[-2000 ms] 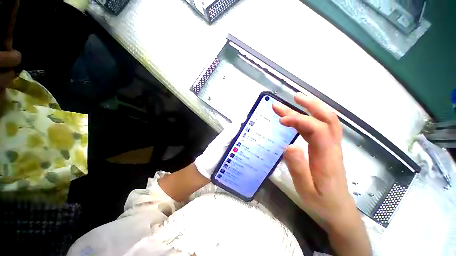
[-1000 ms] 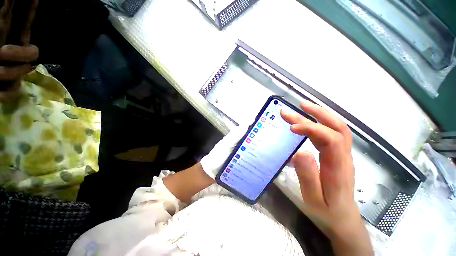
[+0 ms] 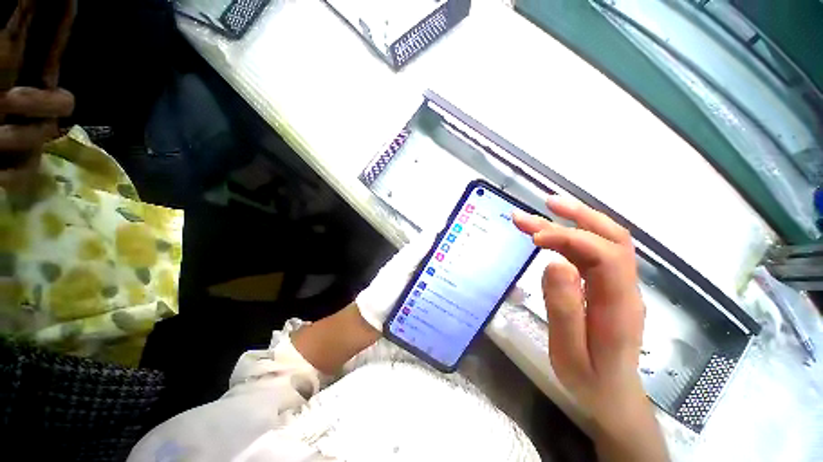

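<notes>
A smartphone (image 3: 465, 275) with a black edge and a lit screen showing a list with small coloured icons is tilted over the near side of the bench. My left hand (image 3: 397, 281), in a thin white glove, holds it from below and the left; most of its fingers are hidden behind the phone. My right hand (image 3: 596, 302) is bare and holds nothing. Its fingers are apart, with a fingertip at the phone's upper right edge. A long shallow metal chassis (image 3: 690, 338) with perforated ends lies behind the phone, partly covered by it and my right hand.
Other chassis (image 3: 420, 36) stand at the top of the white bench (image 3: 298, 68). A green surface (image 3: 632, 90) with film-wrapped parts runs along the far side. Crumpled clear plastic (image 3: 790, 311) lies at the right. A neighbouring person's hand (image 3: 36, 117) and yellow-patterned sleeve (image 3: 86, 257) are at the left.
The phone's list has scrolled since the oldest frame. The phone now sits slightly left and lower than one second ago. The wrapped parts on the green surface have shifted in view.
</notes>
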